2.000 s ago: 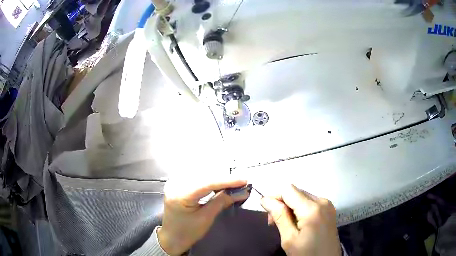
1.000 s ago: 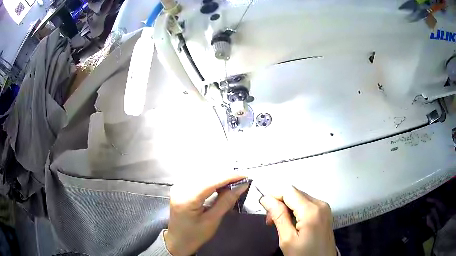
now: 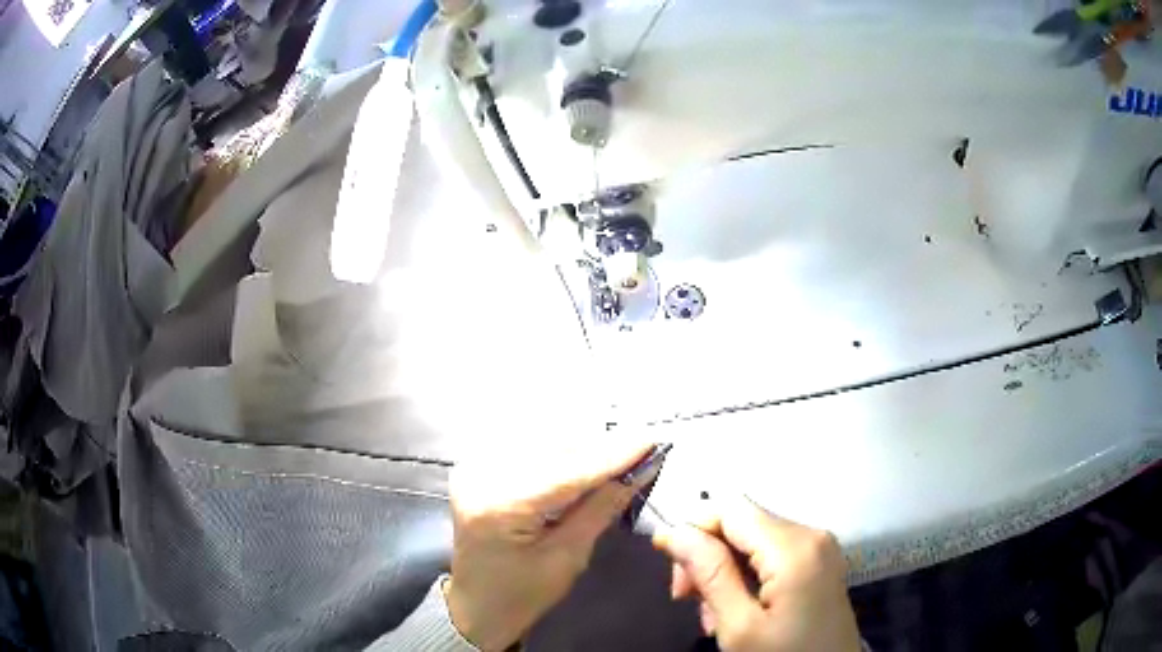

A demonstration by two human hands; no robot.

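My left hand [image 3: 542,541] pinches a small dark folded corner [image 3: 647,474] of the grey-brown cloth between thumb and forefinger, in front of the machine bed. My right hand [image 3: 765,580] is just to the right, its thumb and forefinger closed on a thin dark pointed tool [image 3: 654,510] whose tip points up-left at the corner. What the tool is cannot be told. Plain darker cloth [image 3: 593,605] hangs below and between the hands. A finely ribbed grey panel [image 3: 293,535] with a stitched edge lies left of my left hand.
The white sewing machine's presser foot [image 3: 608,303] is beyond my hands, with a tension knob [image 3: 588,112] above. A white curved piece [image 3: 372,178] and blue tube [image 3: 414,28] are to its left. Crumpled grey-brown cloth [image 3: 108,268] is piled far left. Strong glare whitens the bed's left part.
The held corner has tilted more upright in my left fingertips. The tool tip has shifted to just below it. The view has moved slightly, and a small dark speck now shows above my right hand.
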